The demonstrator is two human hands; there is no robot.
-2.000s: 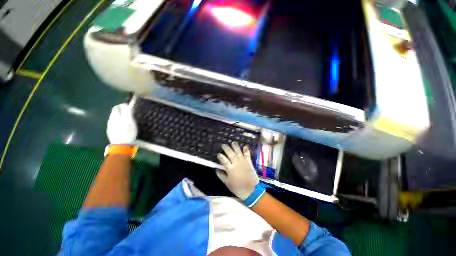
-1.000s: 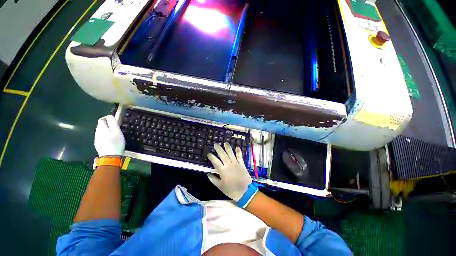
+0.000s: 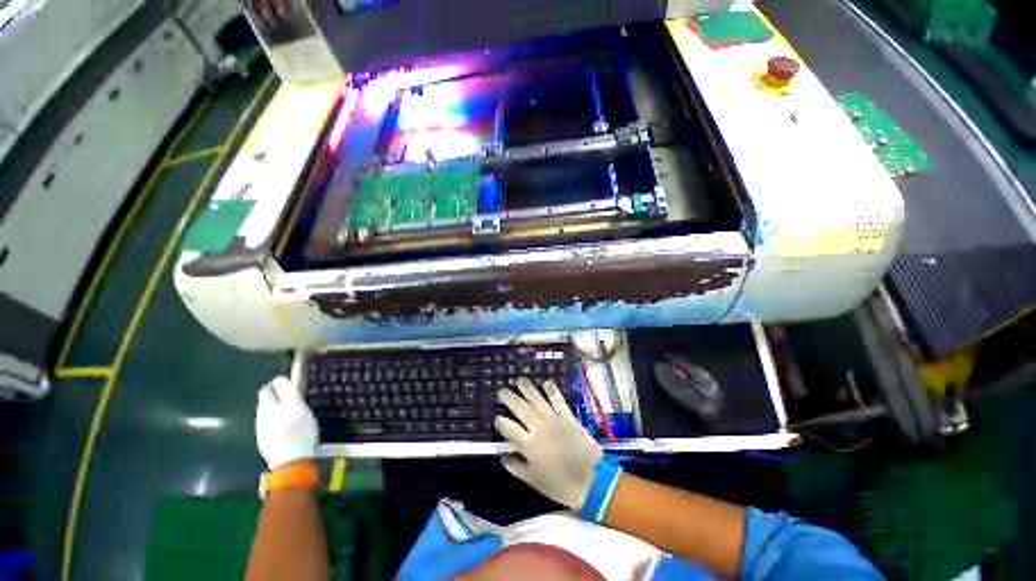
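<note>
My right hand (image 3: 550, 440), in a white knit glove with a blue wrist band, rests with fingers apart on the right part of the black keyboard (image 3: 392, 394). My left hand (image 3: 286, 424), gloved with an orange wrist band, is at the left end of the keyboard tray (image 3: 454, 449); its fingers are curled and I cannot tell if they grip the tray edge. A green circuit board (image 3: 416, 195) lies between silver rails (image 3: 454, 218) in the machine's open bay, under bright pink-white light.
A mouse (image 3: 686, 384) is right of the keyboard. The machine's worn front edge (image 3: 511, 284) spans above the tray. A red stop button (image 3: 780, 70) is on the machine's right top. Another circuit board (image 3: 884, 134) and a black ridged strip (image 3: 966, 297) are on the right-hand bench.
The view has tilted up, showing more of the bay. The rails and green board now show near the bay's front, where they did not show before. My hands hold much the same places at the keyboard.
</note>
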